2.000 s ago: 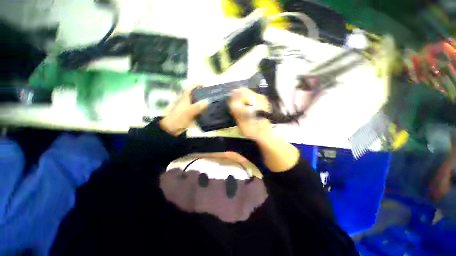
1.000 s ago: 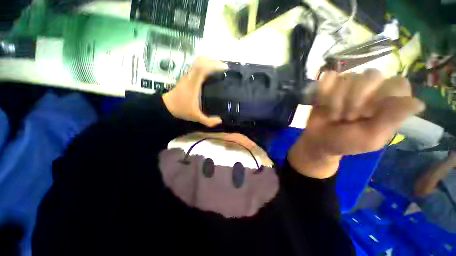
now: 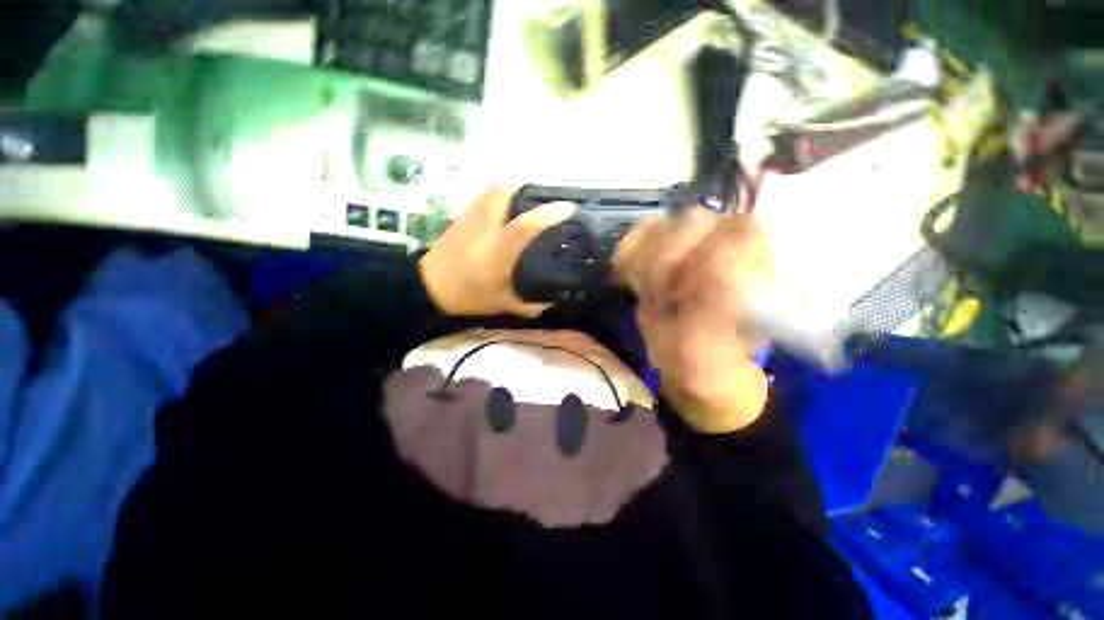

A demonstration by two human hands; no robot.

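A black socket unit [image 3: 567,263] with round outlets is held over the front edge of the pale bench. My left hand [image 3: 475,264] grips its left end, thumb on top and fingers around the side. My right hand [image 3: 696,285] is a blurred fist at its right end, covering that part. A pale grey-white handheld tool [image 3: 799,329] sticks out of the fist towards the lower right; its tip is hidden. A thick black power cord [image 3: 717,103] lies behind the unit's right end.
Green and white printed sheets [image 3: 260,145] lie at left, with a dark printed panel [image 3: 406,42] behind. A yellow-edged dark device [image 3: 642,27] lies at the back. A grey-brown strip [image 3: 835,143] and perforated sheet [image 3: 902,293] are at right. A blue bin [image 3: 857,418] stands below; blue-clothed legs [image 3: 121,351] show left.
My right fist has moved left and come down from the right of the unit to its right end, with the tool in it. The unit has moved slightly away from the camera in my left hand.
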